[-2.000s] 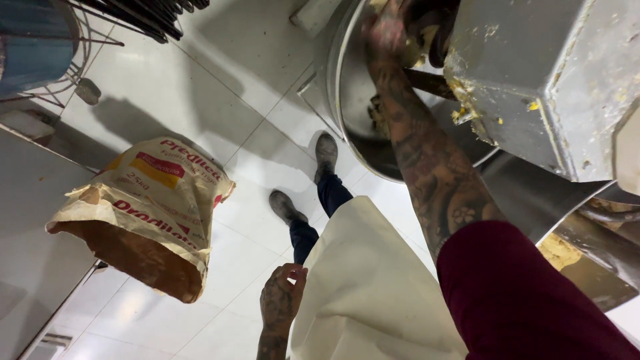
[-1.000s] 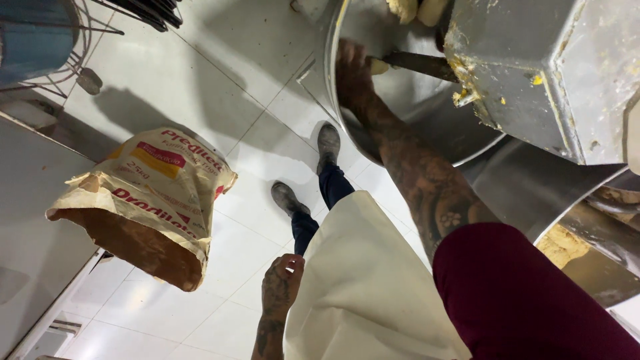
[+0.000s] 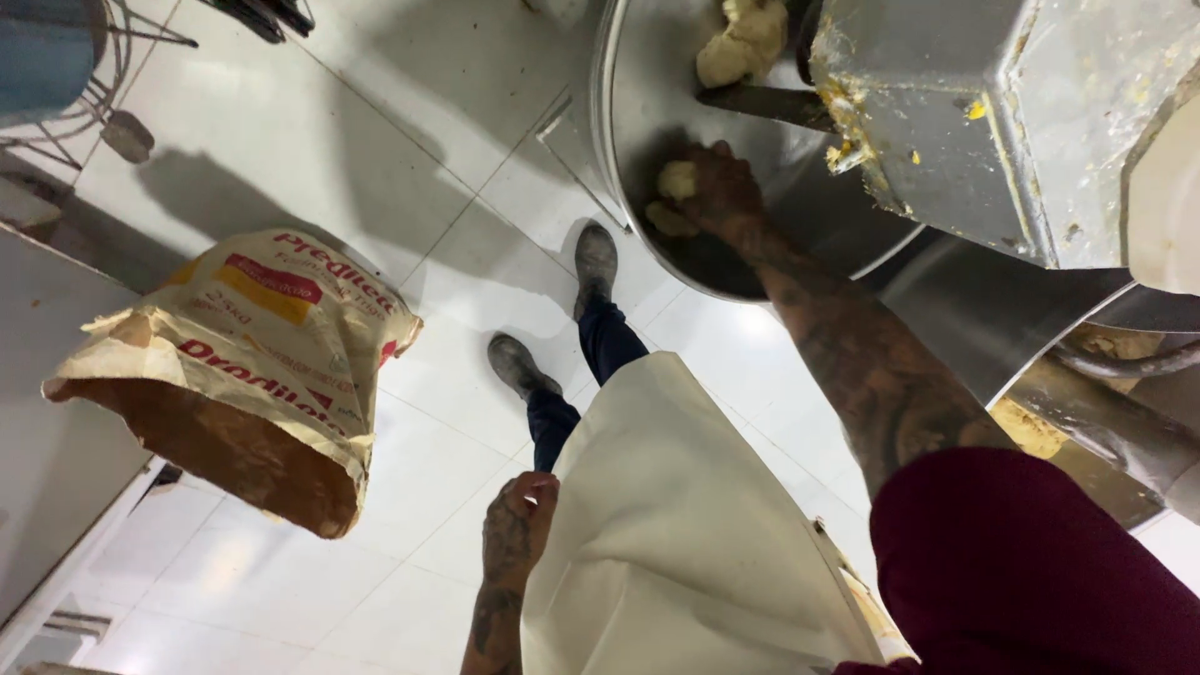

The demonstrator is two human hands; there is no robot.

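Observation:
Down inside a steel mixer bowl [image 3: 614,159], my right hand [image 3: 717,187] has its fingers around a lump of pale dough [image 3: 677,180]; another bit of dough [image 3: 670,220] lies just beneath it. A larger piece of dough [image 3: 741,47] is higher in the bowl, by a dark metal bar [image 3: 769,105] that runs out from under the machine's housing. My left hand [image 3: 520,516] hangs low beside the cream apron [image 3: 656,525], fingers curled; whether anything is in it cannot be seen.
An opened paper flour sack [image 3: 272,347] stands at the left. The grey mixer housing [image 3: 947,141], smeared with dough residue, overhangs the bowl. A second steel bowl [image 3: 1012,309] with dough and a metal arm is at the right. A blue container [image 3: 47,56] in a wire stand is top left.
My right hand has moved down inside the bowl from its top part and now has dough at its fingers. My left hand stays low by the apron.

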